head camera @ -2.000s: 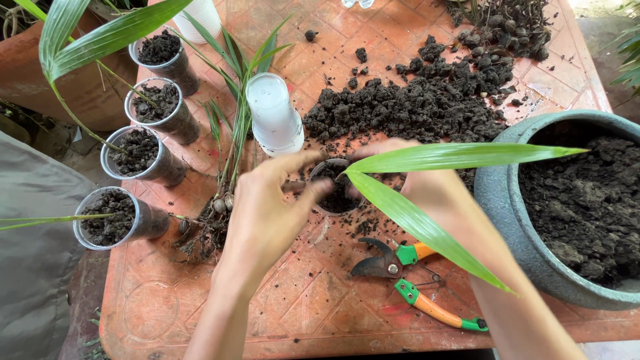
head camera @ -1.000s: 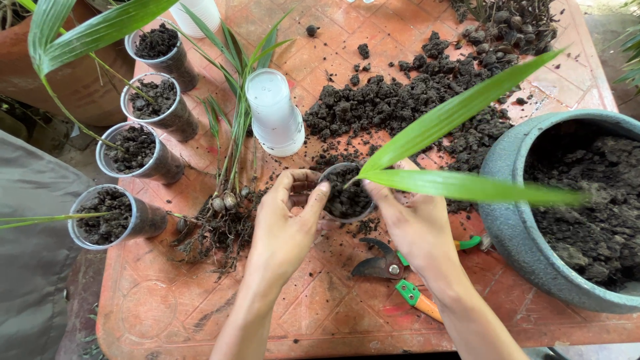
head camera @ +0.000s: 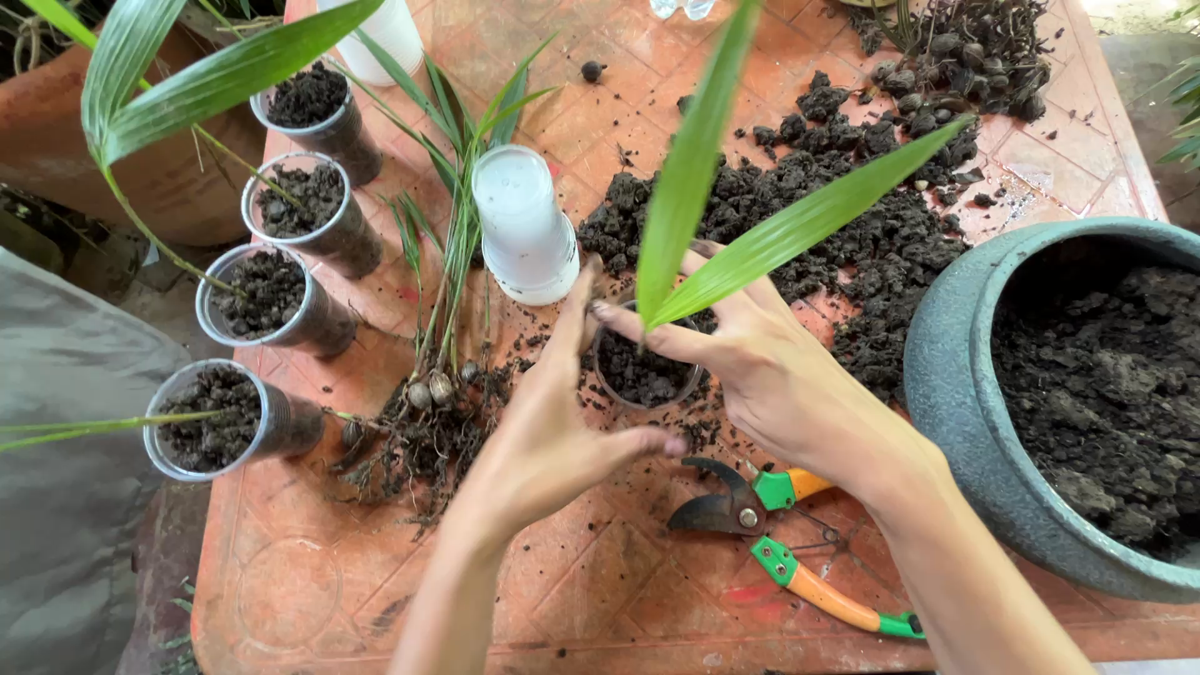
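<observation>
A clear plastic cup of dark soil [head camera: 647,375] stands mid-table, with a two-leaved palm seedling [head camera: 787,232] rising from it. My left hand [head camera: 562,422] is beside the cup's left side, fingers spread, thumb pointing right below the rim; it grips nothing. Over the cup's right side is my right hand [head camera: 750,347], its index finger reaching across the rim by the stem; whether it pinches the stem is hard to tell. Pruning shears [head camera: 745,516] with orange and green handles lie just below, partly behind my right forearm. Bare-rooted seedlings [head camera: 441,384] lie left of my left hand.
Several soil-filled cups [head camera: 323,230] line the left edge, some with seedlings. Stacked empty cups [head camera: 527,225] stand upside down behind my left hand. Loose soil [head camera: 844,178] spreads across the back. A large grey-green pot [head camera: 956,375] of soil stands right; a seed-and-root clump [head camera: 975,56] lies back right.
My left hand has opened away from the cup, its thumb now spread. The right hand's fingers have come over the rim. The seedling's leaves have swung from pointing right to more upright.
</observation>
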